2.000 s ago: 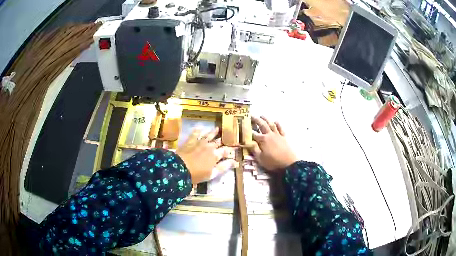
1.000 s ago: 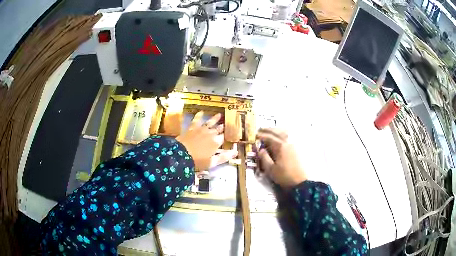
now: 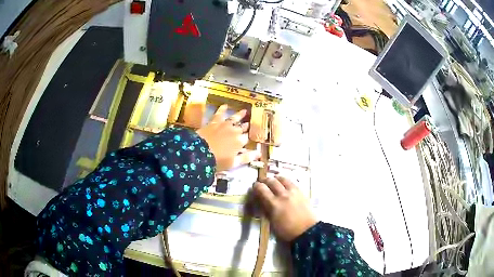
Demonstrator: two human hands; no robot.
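Observation:
The yellow-edged clamp template (image 3: pixel 234 92) lies under the pattern sewing machine head (image 3: pixel 187 40). My left hand (image 3: pixel 226 138) lies flat in the template's open window, fingers spread, its thumb near the strap. A brown handle strap (image 3: pixel 263 246) runs from the right pair of tan-orange blocks (image 3: pixel 265 125) down toward me. My right hand (image 3: pixel 281 203) is below these blocks, its curled fingers on the strap; the fingertips are partly hidden. Another tan-orange block (image 3: pixel 194 114) sits at the left of the window. A second strap (image 3: pixel 167 253) hangs below my left sleeve.
A black mat (image 3: pixel 65 103) and thick strap bundle (image 3: pixel 27 65) lie at the left. A red-handled tool (image 3: pixel 375 233), dark cord (image 3: pixel 388 162), red thread cone (image 3: pixel 416 134) and control screen (image 3: pixel 409 60) are at the right. Pale straps (image 3: pixel 441 200) are heaped beyond.
My right hand has moved from beside the right blocks down toward me, onto the strap. My left hand stays in the window. The camera view has shifted and tilted.

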